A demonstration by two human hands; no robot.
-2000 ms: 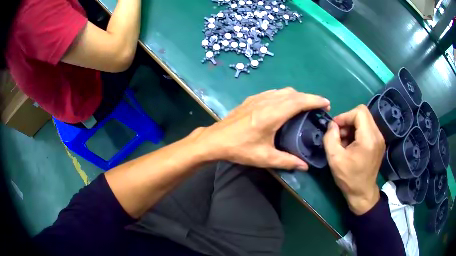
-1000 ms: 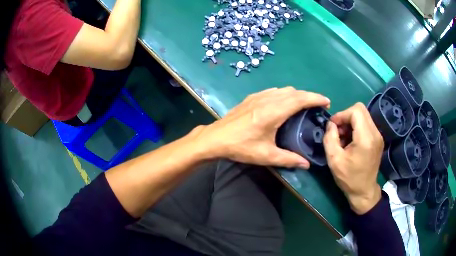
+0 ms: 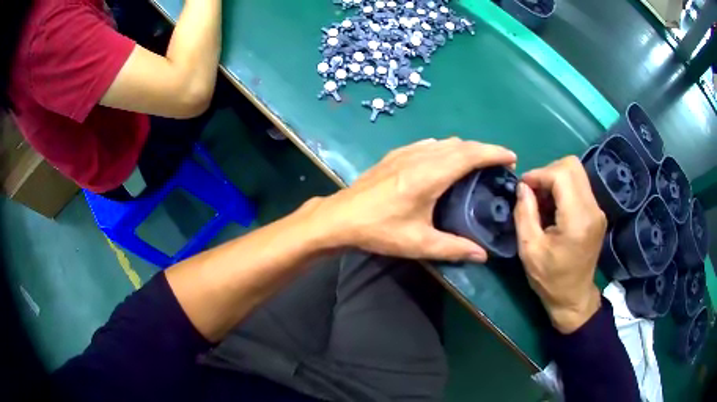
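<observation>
My left hand [image 3: 417,200] is wrapped around a dark grey cup-shaped housing [image 3: 472,213], held tilted over the bench edge with its open end facing my right hand. A round hub with a centre hole shows inside. My right hand [image 3: 560,235] is at the housing's right rim, thumb and index finger pinched on a small dark insert [image 3: 510,188] just inside the wall. The fingers hide most of it. A pile of grey inserts with white discs [image 3: 377,47] lies on the green bench at the top centre.
Several dark housings [image 3: 646,235] are clustered beyond my right hand, next to a crumpled white cloth [image 3: 642,338]. Another housing [image 3: 534,6] is at the top edge. A raised light green strip [image 3: 550,59] crosses the bench. A person in a red shirt [image 3: 75,86] sits left by a blue stool [image 3: 169,224].
My right fingers have shifted slightly at the rim, and more of the housing's inside shows. My left hand is almost unmoved. The seated person's arm and body have shifted a little.
</observation>
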